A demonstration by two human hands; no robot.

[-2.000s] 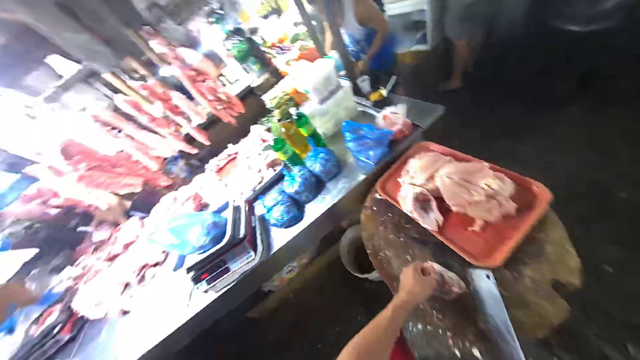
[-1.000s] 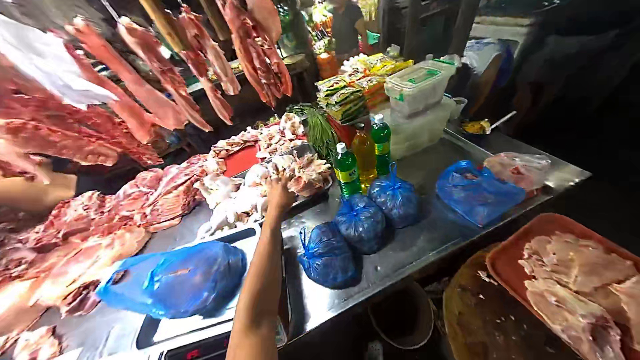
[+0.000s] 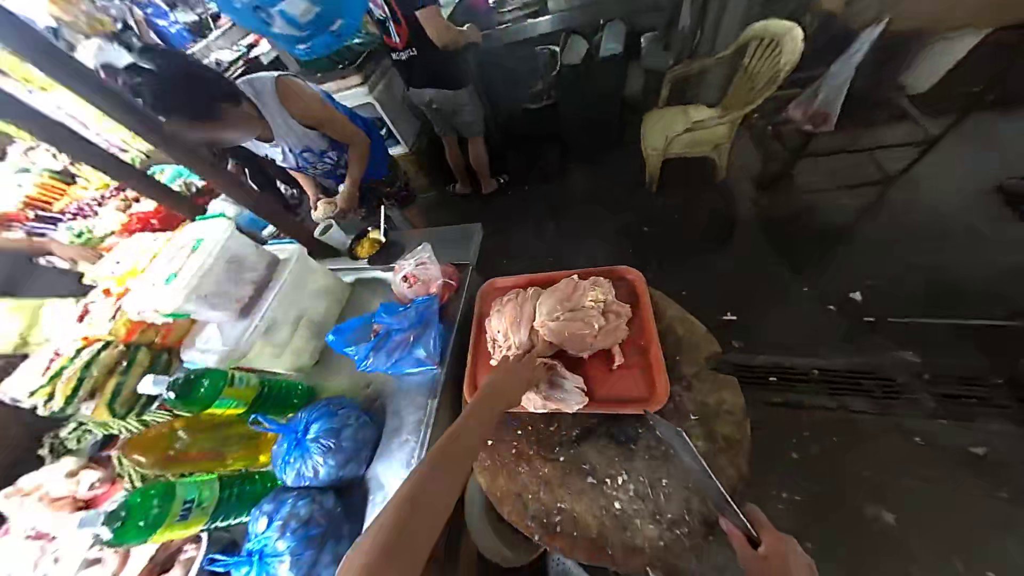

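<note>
My left hand (image 3: 516, 378) reaches into an orange plastic tray (image 3: 650, 352) and touches raw chicken pieces; its fingertips are partly hidden against the meat. One pale piece (image 3: 560, 390) lies by the hand at the tray's near edge, and larger pieces (image 3: 582, 314) lie behind it. The tray sits on the far part of a round wooden chopping block (image 3: 592, 488). At the lower right my right hand (image 3: 768, 544) is closed on the handle of a cleaver (image 3: 696, 468), whose blade lies over the block with its tip near the tray's corner.
Left of the block, a metal counter (image 3: 400, 408) holds blue plastic bags (image 3: 324, 442), green bottles (image 3: 196, 508) and lidded plastic containers (image 3: 208, 272). A person (image 3: 308, 132) leans over the counter's far end; another stands behind. A plastic chair (image 3: 712, 120) stands at the back right.
My left hand has moved from the meat on the counter to the chicken in the tray. My right hand now shows, holding the cleaver. The view has swung right.
</note>
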